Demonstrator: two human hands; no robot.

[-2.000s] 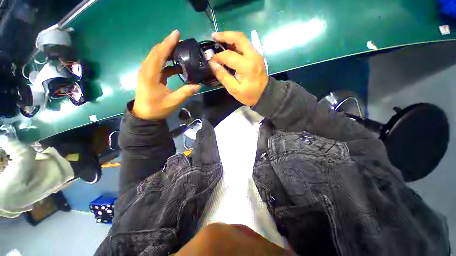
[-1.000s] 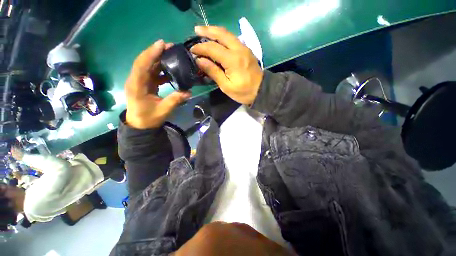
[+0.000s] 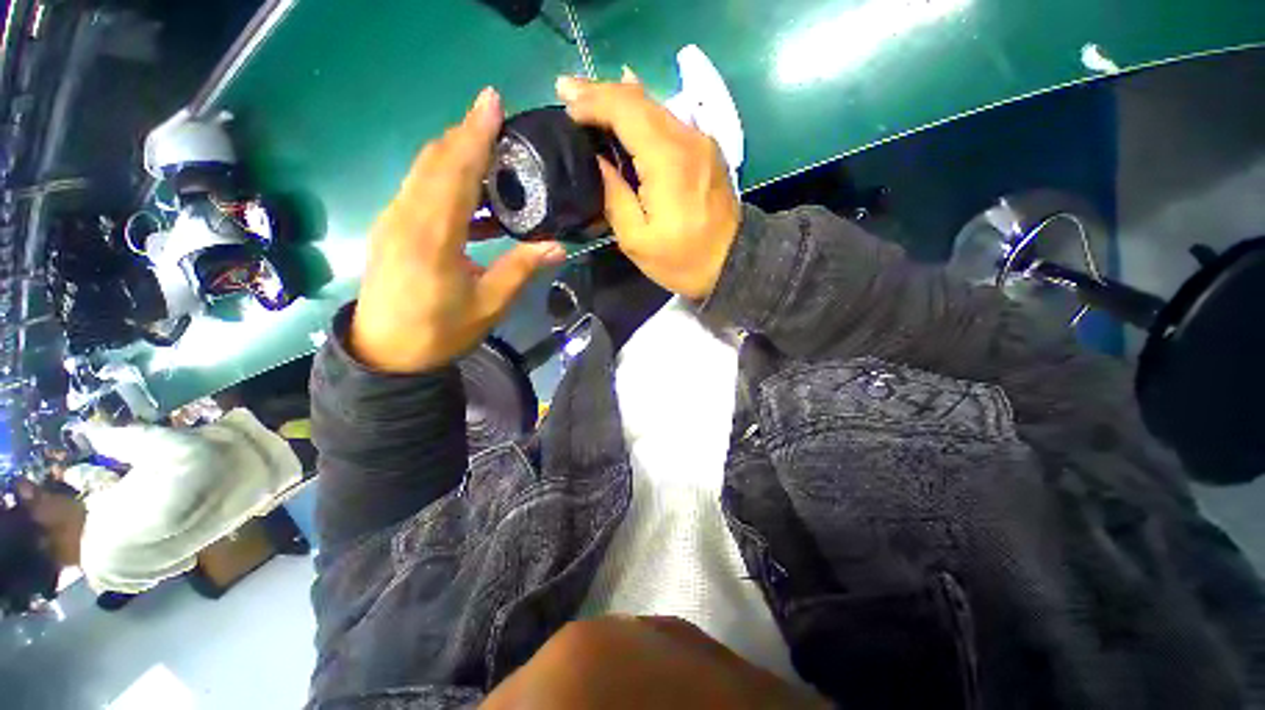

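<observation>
A black round camera head [image 3: 558, 167] is held between my two hands, above the near edge of the green bench. Its round lens face with a pale speckled ring faces left, toward my left palm. My left hand [image 3: 441, 250] is on its left side, with fingers up and thumb below. My right hand [image 3: 666, 187] grips its right side with thumb and fingers. A white bracket part [image 3: 710, 114] shows behind my right hand; whether it joins the head is hidden.
White-and-black cameras [image 3: 208, 250] with open heads and thin red wires stand on the green bench [image 3: 402, 63] at left. A person in a white top [image 3: 194, 506] is at lower left. A black round stool [image 3: 1214, 361] is at right. A dark tool tip hangs at the top.
The camera head has turned, so its lens face now shows on the left. My left hand has opened somewhat around it. The view has swung, and the person at left has come further into view.
</observation>
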